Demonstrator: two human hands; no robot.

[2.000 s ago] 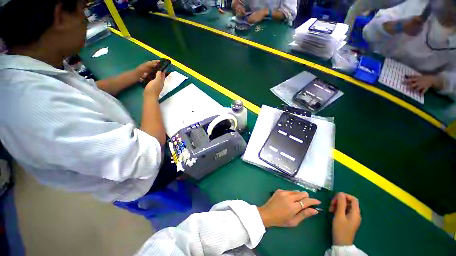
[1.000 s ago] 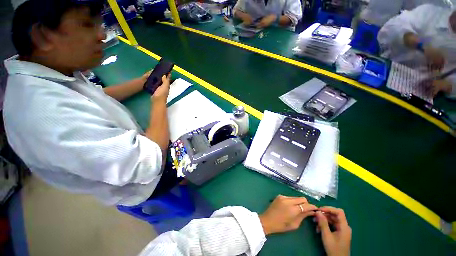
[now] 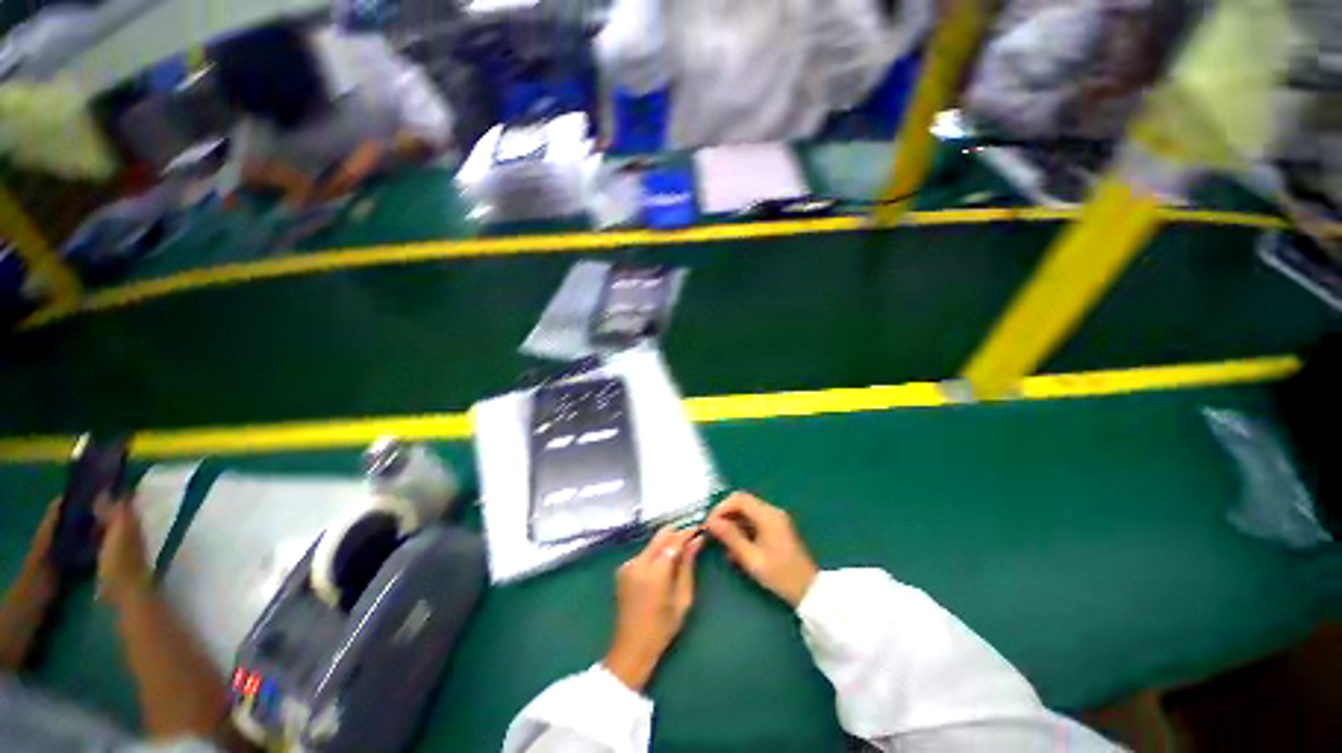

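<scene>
The frame is blurred. My left hand (image 3: 652, 600), with a ring on one finger, pinches a small dark piece (image 3: 701, 533) in its fingertips; what it is cannot be told. My right hand (image 3: 765, 544) pinches at the same piece from the right, so the fingertips of both hands nearly meet. Just beyond them, a black tablet-like housing (image 3: 583, 464) with white strips lies flat on a stack of whitish sleeves (image 3: 508, 530). The hands are at the stack's near right corner, over the green bench.
A grey tape dispenser (image 3: 386, 655) with a white tape ring and a whitish bottle (image 3: 411, 474) stand left. Another worker's hands hold a black phone-like unit (image 3: 91, 493) at far left. A second housing (image 3: 633, 302) lies beyond the yellow edge. Clear film (image 3: 1269, 478) lies right; a yellow post rises beyond.
The view has swung right, so the bench things appear further left. My hands, apart two seconds ago, came together at the small piece and remain so, now closer to the sleeve stack.
</scene>
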